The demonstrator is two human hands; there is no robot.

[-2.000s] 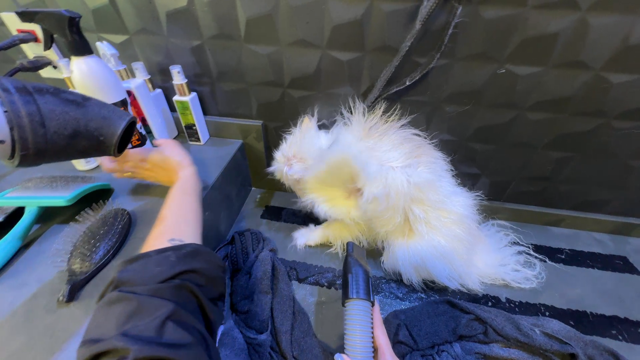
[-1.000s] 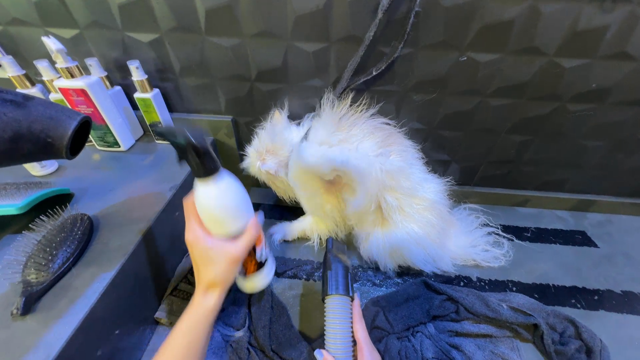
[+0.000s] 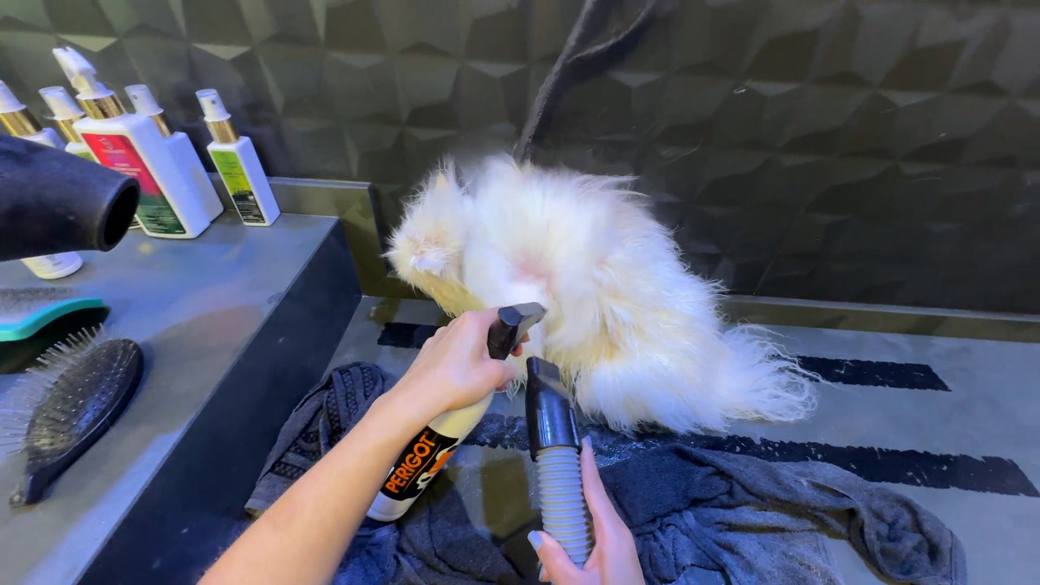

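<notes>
A fluffy white and cream long-haired animal (image 3: 593, 284) sits on the grey table, its head at the left and its tail at the right. My left hand (image 3: 459, 361) is closed around the neck of a white spray bottle (image 3: 422, 471), whose black nozzle points at the animal's chest. In my right hand (image 3: 597, 528) is the ribbed grey hose of a dryer (image 3: 561, 479). Its flat black nozzle points up toward the animal's front, beside the bottle. The animal's front paws are mostly hidden behind my left hand.
Dark towels (image 3: 747, 504) lie along the near side of the table. On the raised ledge (image 3: 211, 280) at left are several white spray bottles (image 3: 244, 179), a black pin brush (image 3: 77, 410) and a teal-edged brush (image 3: 49, 318). A black dryer nozzle (image 3: 65, 199) juts in above it.
My left hand, empty near the bottles two seconds ago, took up the spray bottle and has brought it right, to the animal's chest. My right hand keeps hold of the hose.
</notes>
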